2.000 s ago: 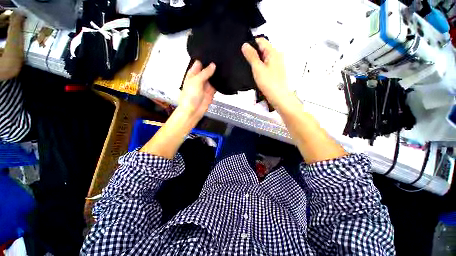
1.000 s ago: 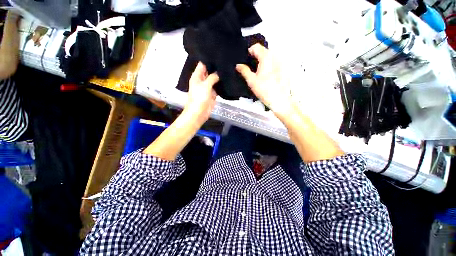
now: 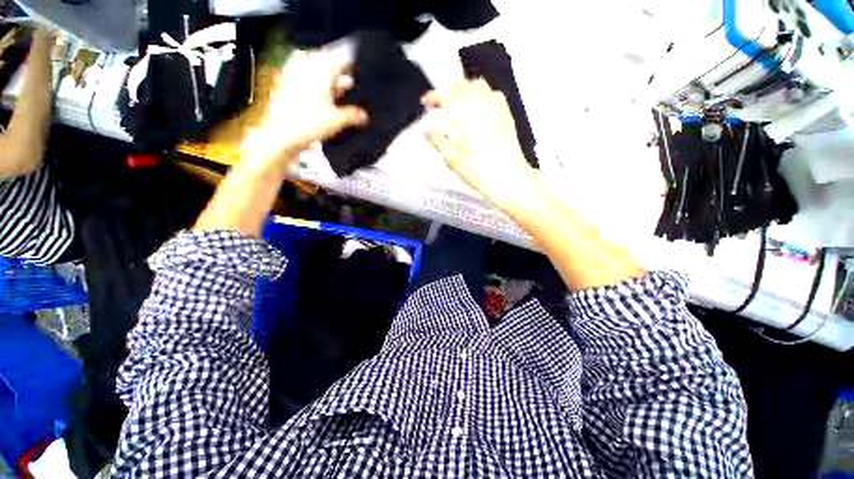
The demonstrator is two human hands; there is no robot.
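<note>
A black cut panel (image 3: 382, 92) lies on the white table in front of me, one corner pointing toward the table's front edge. My left hand (image 3: 301, 105) is blurred at the panel's left edge, thumb and fingers apart. My right hand (image 3: 476, 131) is right of the panel, fingers spread and apparently empty. A narrow black fabric strip (image 3: 502, 86) lies flat behind and beside my right hand, partly covered by it. More black pieces (image 3: 351, 19) lie at the top edge of the picture.
The sewing machine (image 3: 740, 56) stands at right, with a zipper bunch (image 3: 721, 182) below its head. A tied bundle (image 3: 187, 79) with a white strip is at far left, near a person's bare arm (image 3: 33, 108). A blue crate (image 3: 337, 227) is below the front edge.
My left hand has moved left, away from my right, and opened. The black pieces between my hands have separated into a panel and a strip. My right hand has spread its fingers.
</note>
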